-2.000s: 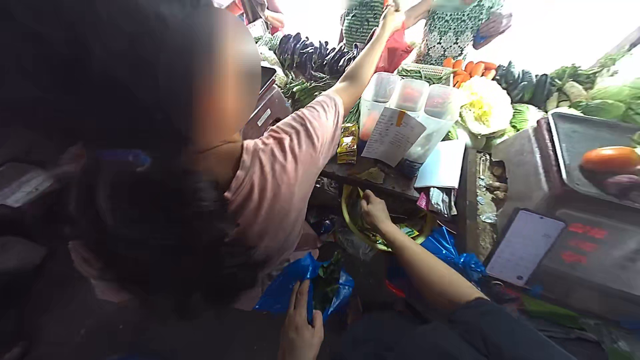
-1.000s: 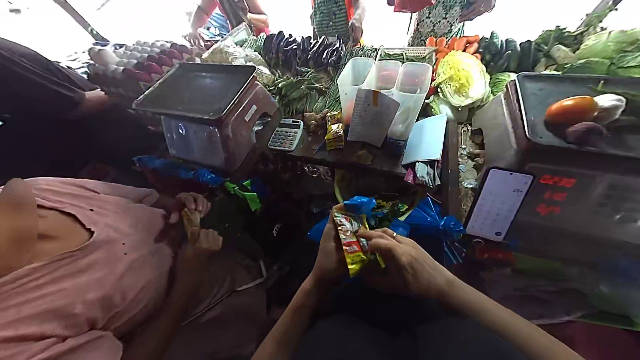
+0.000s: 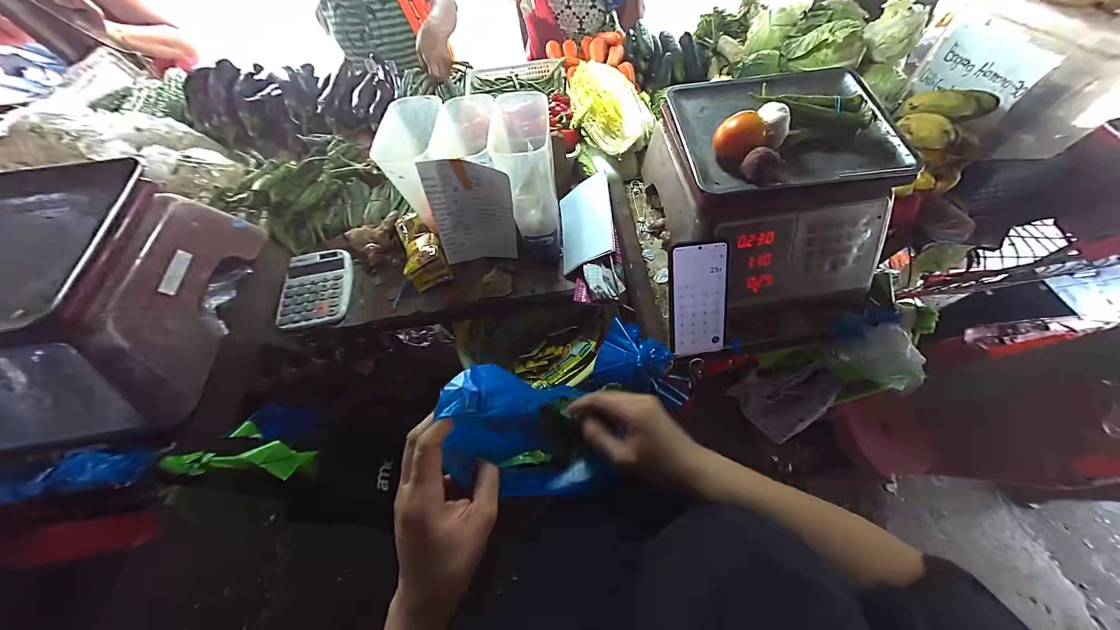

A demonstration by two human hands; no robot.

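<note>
A blue plastic bag point(image 3: 499, 420) hangs open between my hands, with dark green leafy stuff inside. My left hand point(image 3: 442, 507) grips its left edge with fingers and thumb. At the bag's right side is my right hand point(image 3: 634, 437), fingers curled at the rim by the greens; whether it pinches anything is unclear. Just behind lies a container of yellow sachets point(image 3: 556, 360), beside a bunch of blue plastic bags point(image 3: 639, 359). A phone point(image 3: 698, 297) showing a calculator leans upright against a digital scale point(image 3: 787, 254) that carries a tomato point(image 3: 739, 136), an onion and green vegetables.
On the counter edge stand a calculator point(image 3: 315, 289), yellow packets point(image 3: 424, 254), clear plastic containers point(image 3: 521, 157) with a handwritten sheet, and a notebook point(image 3: 586, 223). Another scale point(image 3: 66, 227) is at left. Eggplants point(image 3: 262, 101), carrots and cabbages line the back. A customer's hand point(image 3: 435, 44) reaches over the beans.
The yellow packet that was between my hands one second ago is no longer there; my hands are now at the blue bag. The seated person in pink has left the view, which has swung right.
</note>
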